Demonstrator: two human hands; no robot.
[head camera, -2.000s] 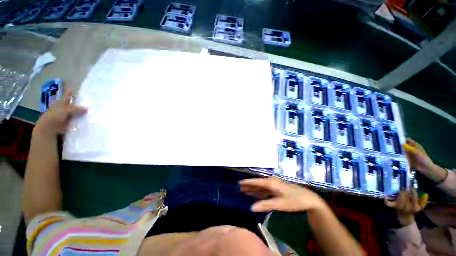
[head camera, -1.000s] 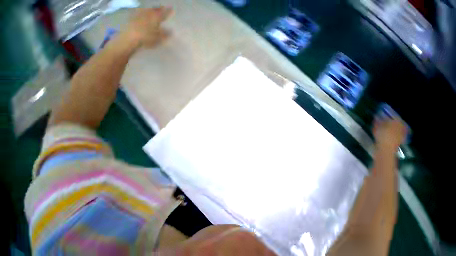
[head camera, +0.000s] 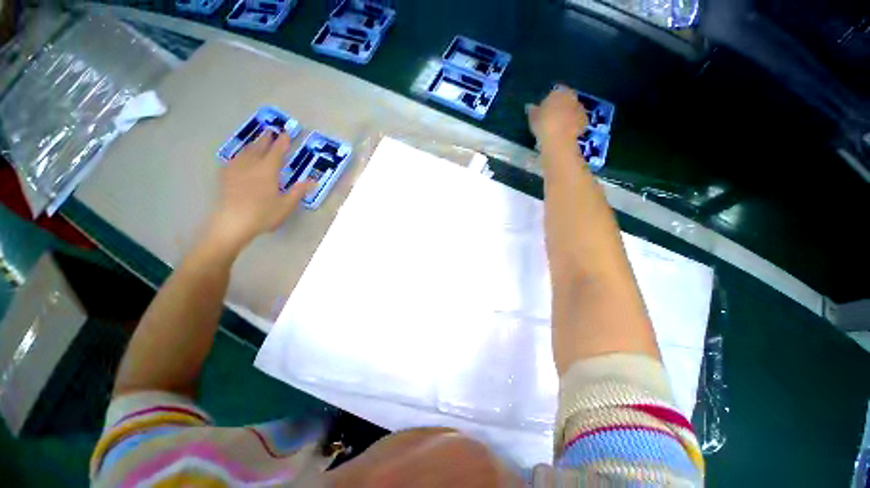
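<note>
A phone housing (head camera: 320, 169) and another light-blue housing (head camera: 250, 131) lie at an angle to each other on the beige board (head camera: 229, 76). My left hand (head camera: 250, 186) has its fingers over the left one and its thumb at the right one's lower edge. My right hand (head camera: 561, 119) reaches over the white sheet (head camera: 429, 286) to a pair of housings (head camera: 598, 129) on the dark green surface. Its fingers are bent at the pair's left edge; its grip is hidden. The white sheet carries no housings in its visible part.
More housing pairs stand along the dark green surface, one nearby (head camera: 467, 76) and another farther left (head camera: 353, 29). A pale rail (head camera: 401, 105) separates it from the bench. Crinkled clear plastic (head camera: 72, 91) lies at far left. Clear film (head camera: 714, 381) shows at the sheet's right edge.
My left hand has come back towards me and is now at two housings on the board. My right hand remains over the green surface. The filled sheet seen earliest at right is out of view.
</note>
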